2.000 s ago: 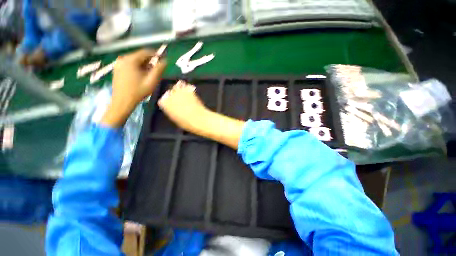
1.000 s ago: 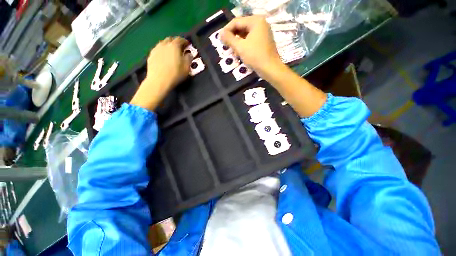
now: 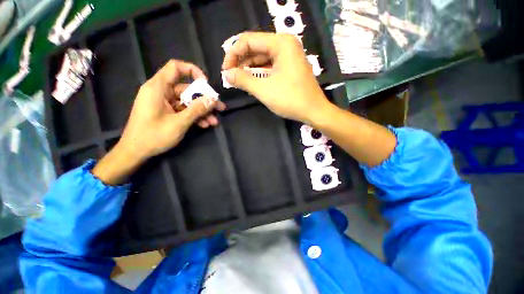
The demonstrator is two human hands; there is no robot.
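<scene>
My left hand [image 3: 166,112] holds a pale pink watch body [image 3: 198,93] between thumb and fingers, its round black sensor facing up. My right hand [image 3: 276,72] is just to the right and pinches a pale pink strap [image 3: 259,72] with a row of slots; the strap lies partly inside the curled fingers. The two pieces are apart. Both hands are over the middle of the black compartment tray [image 3: 264,219]. Another pale piece shows behind my right fingertips. More watch bodies [image 3: 320,157] lie in the tray's right-hand cells, in an upper and a lower group.
Buckle strap halves [image 3: 73,74] are heaped in the far left compartment. A clear bag of straps [image 3: 357,37] lies right of the tray, a crumpled clear bag [image 3: 23,149] left. Finished watches [image 3: 69,24] lie on the green mat beyond. A blue stool [image 3: 488,138] stands on the floor.
My left hand has left the upper cell and now holds a watch body nearer me. My right hand has moved left from the right-hand cells and now has a slotted strap. The view has shifted closer.
</scene>
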